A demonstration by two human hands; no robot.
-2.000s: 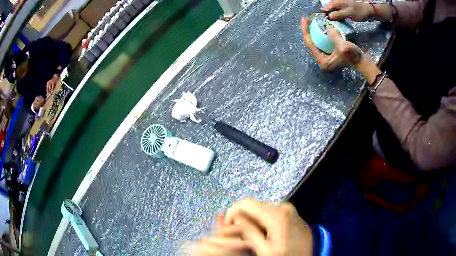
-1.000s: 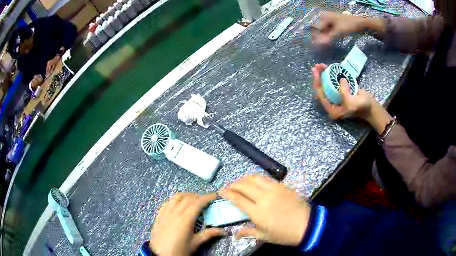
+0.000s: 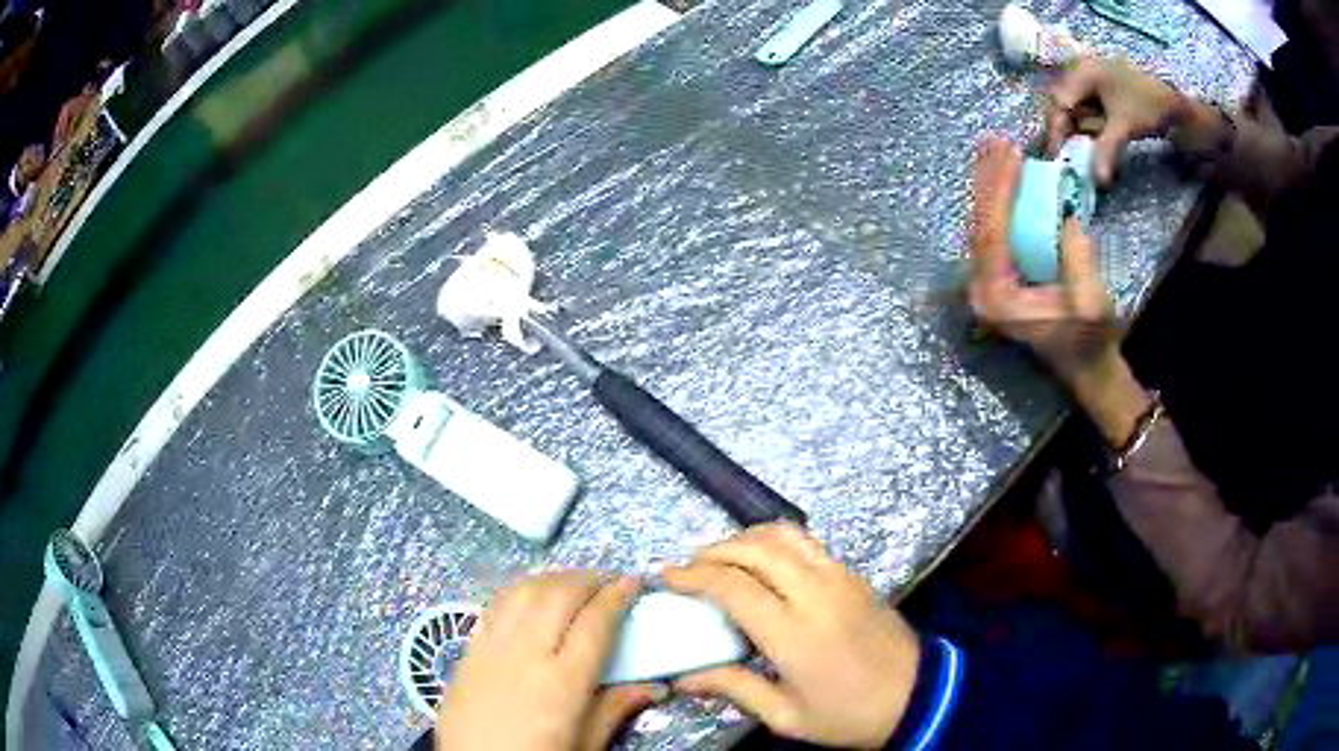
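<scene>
A mint handheld fan [image 3: 679, 637] is between my two hands at the bottom of the view; its round grille shows left of my left hand. My left hand [image 3: 532, 660] holds the fan near its head. My right hand [image 3: 800, 634] grips the end of its handle. A second mint fan [image 3: 492, 467] lies on the bench just beyond my hands, grille up. A padded hammer [image 3: 683, 445] with a black grip and a white wrapped head lies beyond my right hand, its grip end close to my fingers.
A neighbouring worker's hands [image 3: 1060, 301] hold a mint fan head at the right. Another fan [image 3: 106, 641] lies at the far left. A mint strip [image 3: 800, 30] and another white padded head [image 3: 1019, 33] lie at the back. A green conveyor [image 3: 309, 140] curves behind the bubble-wrap bench.
My hands came apart from a blurred clasp and now hold a fan, its grille now showing at the left. The view has shifted. The neighbour's other hand has come to the fan head.
</scene>
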